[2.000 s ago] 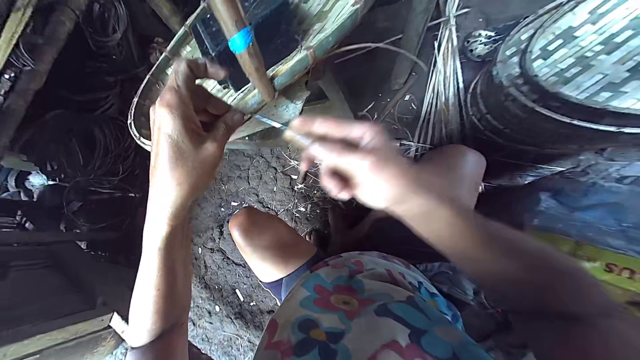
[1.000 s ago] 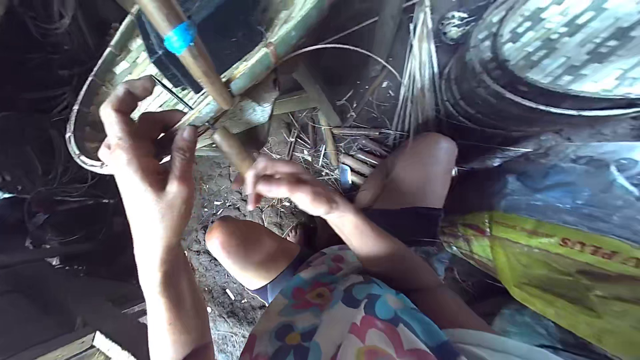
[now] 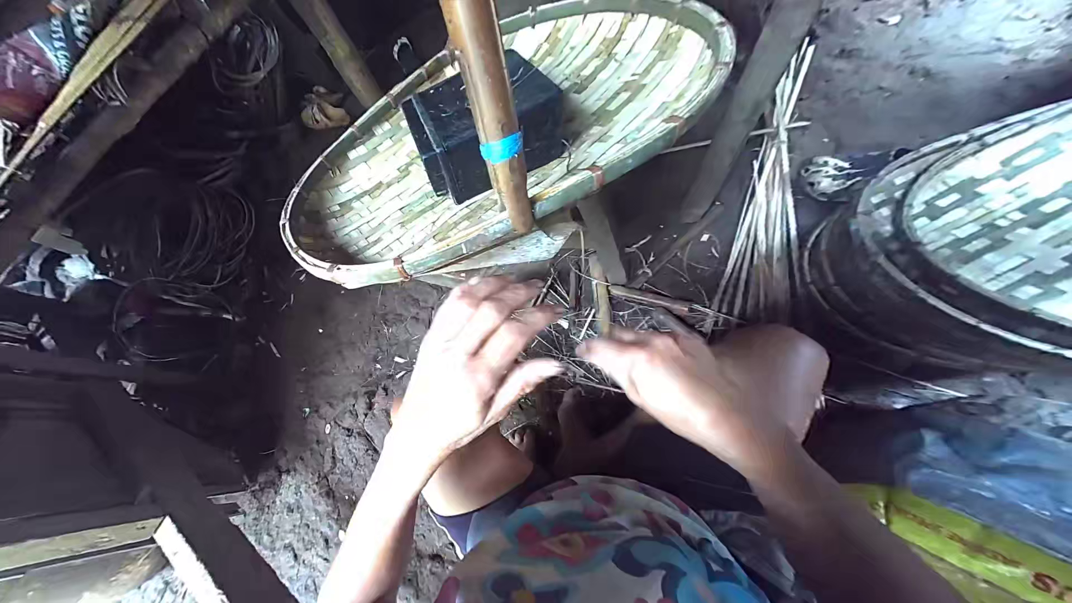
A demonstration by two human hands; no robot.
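A shallow woven bamboo basket [image 3: 368, 197] lies tilted in front of me, its split-bamboo rim bound at intervals. A bamboo pole [image 3: 490, 92] with a band of blue tape [image 3: 501, 148] comes down to the near rim. Behind the pole, a dark block-like object [image 3: 536, 100] rests in the basket. My left hand [image 3: 486, 360] is just below the near rim, fingers spread, holding nothing. To its right, above my knee, my right hand [image 3: 670, 377] is blurred; its fingers look apart and nothing shows in it.
Woven trays [image 3: 997, 201] are stacked at the right. A bundle of thin bamboo strips [image 3: 766, 226] leans near them. Sticks and shavings [image 3: 578, 310] litter the ground beyond my hands. Wire-like coils [image 3: 184, 243] hang at the left. A yellow-green sack [image 3: 963, 544] lies at the lower right.
My left hand has come off the basket rim. A knife-like tool with a long handle, seen at my hands earlier, is no longer in either hand. The view has shifted.
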